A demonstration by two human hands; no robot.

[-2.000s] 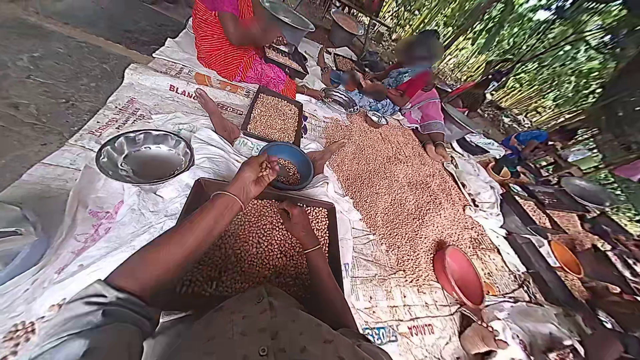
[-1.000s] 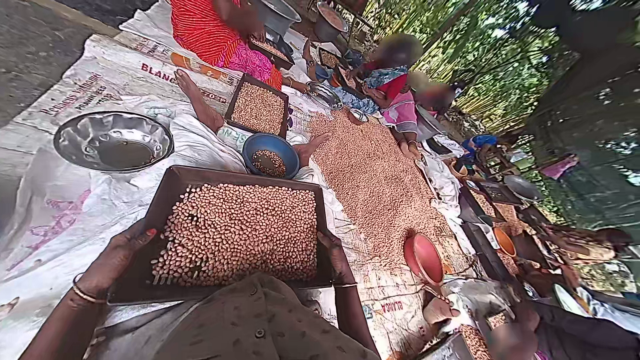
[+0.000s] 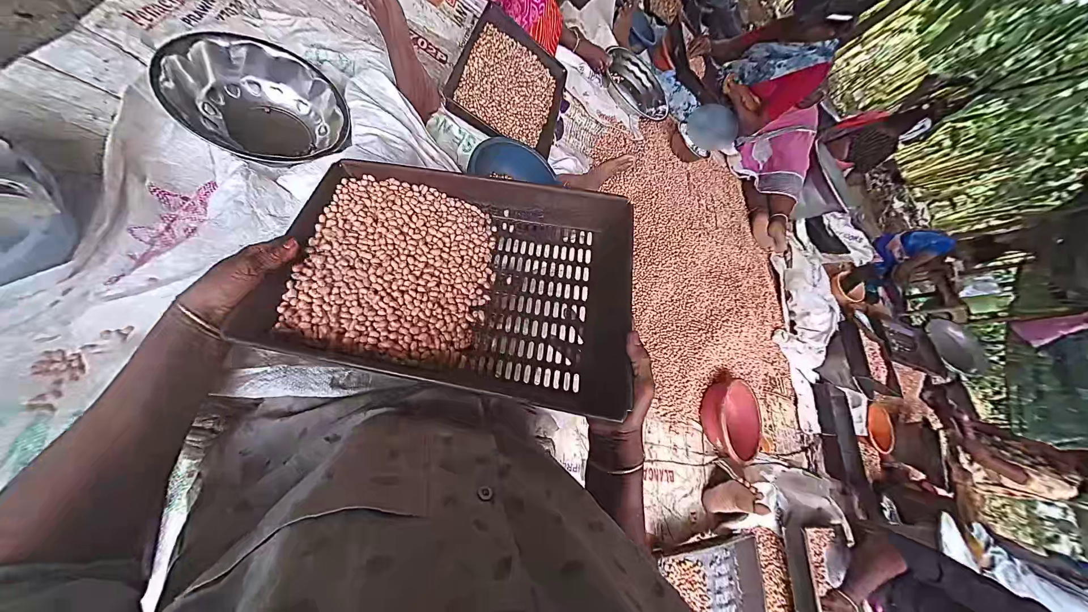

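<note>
Both hands hold a dark rectangular slotted sieve tray (image 3: pixel 608 314) above my lap, its right side lower in view. My left hand (image 3: pixel 242 276) grips the left end, thumb over the rim. My right hand (image 3: pixel 636 387) holds the lower right corner, its fingers mostly hidden by the tray. Pinkish-brown peanut kernels (image 3: pixel 387 263) fill the left and middle of the tray, and bare slots show at the right. Just beyond the far rim is a blue bowl (image 3: pixel 510 160), partly hidden by the tray.
A shiny metal bowl (image 3: pixel 251 98) stands on white sacking at the left. Another kernel-filled tray (image 3: pixel 506 81) lies ahead. A wide spread of kernels (image 3: pixel 697 263) covers the sacking at right, with a red bowl (image 3: pixel 731 419) at its edge. Several people sit around with trays.
The tray, resting low two seconds ago while a hand was at the blue bowl, is now held up in both hands. Its kernels have shifted left since one second ago, baring slots at the right.
</note>
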